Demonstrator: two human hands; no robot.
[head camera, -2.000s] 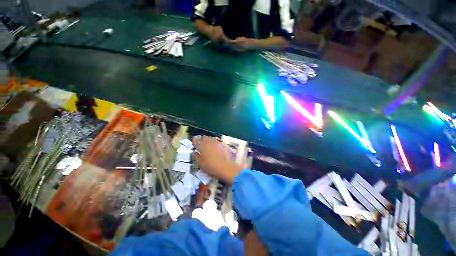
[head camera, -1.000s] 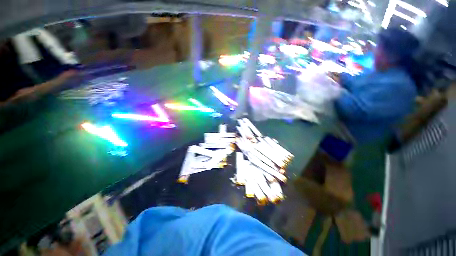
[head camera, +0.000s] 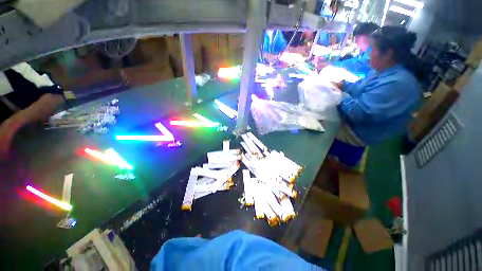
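Neither of my hands shows; only a blue sleeve of mine (head camera: 232, 254) is at the bottom edge. A pile of white pouch cells with yellow-orange ends (head camera: 272, 177) lies fanned out on the black mat (head camera: 211, 216) in front of me. A second, smaller group of cells (head camera: 211, 172) lies just left of it, its lowest cell pointing toward me. Lit strip assemblies lie in a row on the green bench: a pink to yellow one (head camera: 48, 198) at the left, a red one (head camera: 105, 157), a blue-purple one (head camera: 145, 138) and a red-green one (head camera: 194, 124).
Unlit strips (head camera: 90, 117) lie at the far left near another person's arm (head camera: 26, 119). Metal posts (head camera: 247, 79) rise from the bench. Clear plastic bags (head camera: 285, 116) lie beyond the cells. A person in blue (head camera: 383, 100) works at right. Cardboard boxes (head camera: 338, 196) are below right. A pale framed object (head camera: 98, 253) is at lower left.
The view has swung to the right, away from the unlit strips and white squares. My hand, seen earlier over the white squares, is out of view. Another lit strip now shows at the left.
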